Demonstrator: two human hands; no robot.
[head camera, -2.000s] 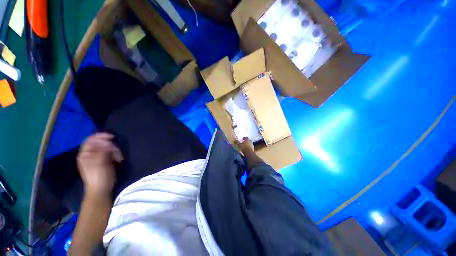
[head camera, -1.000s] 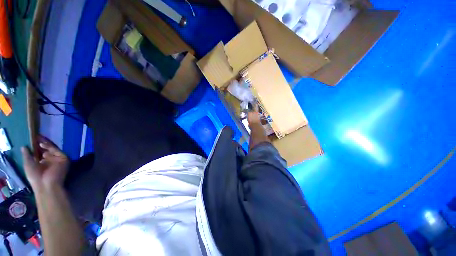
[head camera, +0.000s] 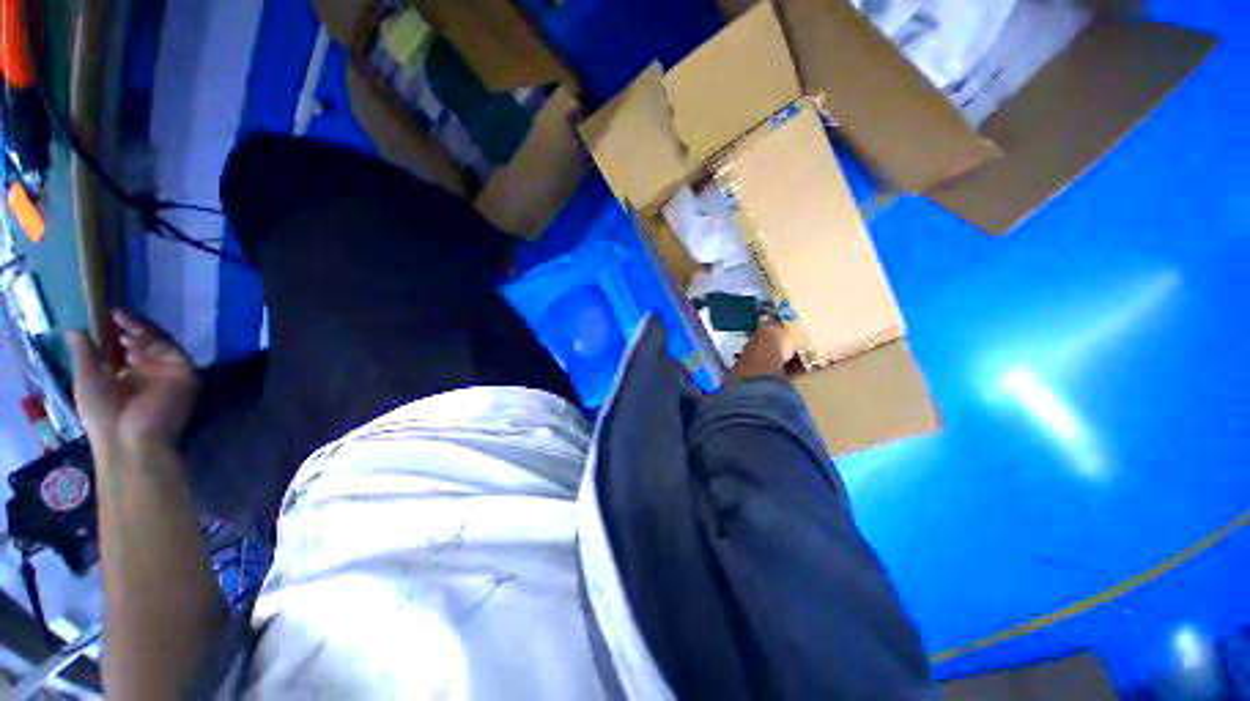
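Note:
An open brown carton (head camera: 829, 247) stands on the floor in front of me. White pieces (head camera: 709, 226) in thin wrap lie in it, with a small dark green item (head camera: 731, 312) among them. My right hand (head camera: 765, 351) reaches into the carton beside the dark green item. Its fingertips are partly hidden and blurred, so I cannot tell if it holds anything. My left hand (head camera: 144, 388) is at the rim of the bench (head camera: 89, 260), palm up, fingers apart and empty.
A second carton (head camera: 542, 171) with green and yellow contents stands ahead of my leg, a third (head camera: 1083, 123) with white contents further right. A blue stool (head camera: 590, 322) is beside the middle carton. A black fan (head camera: 58, 493) and orange-handled tool (head camera: 19, 82) are at left.
My right hand has moved deeper along the carton, and the dark green item now shows beside it. My left hand has moved from above my lap to the bench rim. The view has shifted.

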